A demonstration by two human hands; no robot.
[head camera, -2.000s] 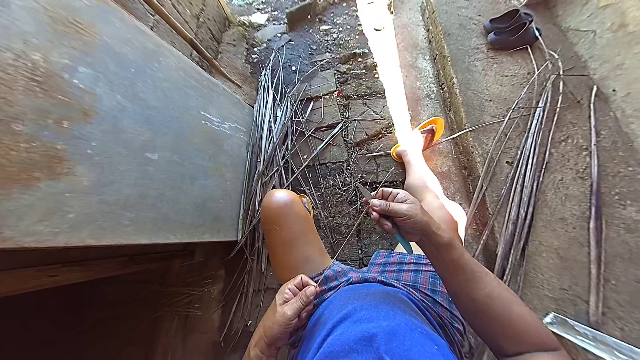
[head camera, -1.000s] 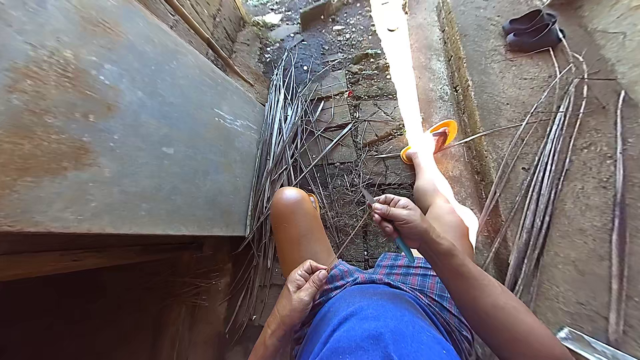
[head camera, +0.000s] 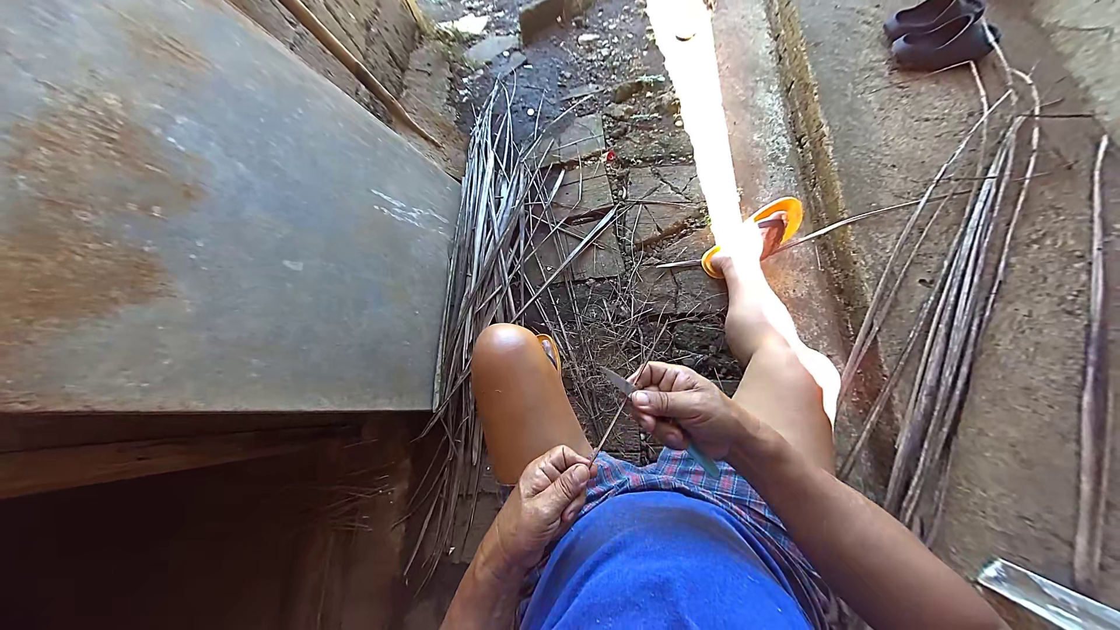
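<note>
My right hand (head camera: 687,409) is closed around a knife (head camera: 619,381); its short blade points up and left, and the end of a green handle shows below the fingers. A thin dry strip (head camera: 610,426) runs from the fingertips of my left hand (head camera: 551,494) up past the blade. The left fingers pinch its lower end, over my lap. Both hands are above the plaid shorts. Long dry stalks (head camera: 490,227) lie in a pile beyond my left knee, and a second bundle of stalks (head camera: 958,324) lies on the concrete at the right.
A stained metal sheet (head camera: 289,262) stands at the left above a dark opening. Dark clogs (head camera: 936,35) sit at the upper right. An orange sandal (head camera: 779,223) is on my right foot, beside a raised concrete edge (head camera: 809,140). A shiny clear object (head camera: 1050,599) lies at the lower right.
</note>
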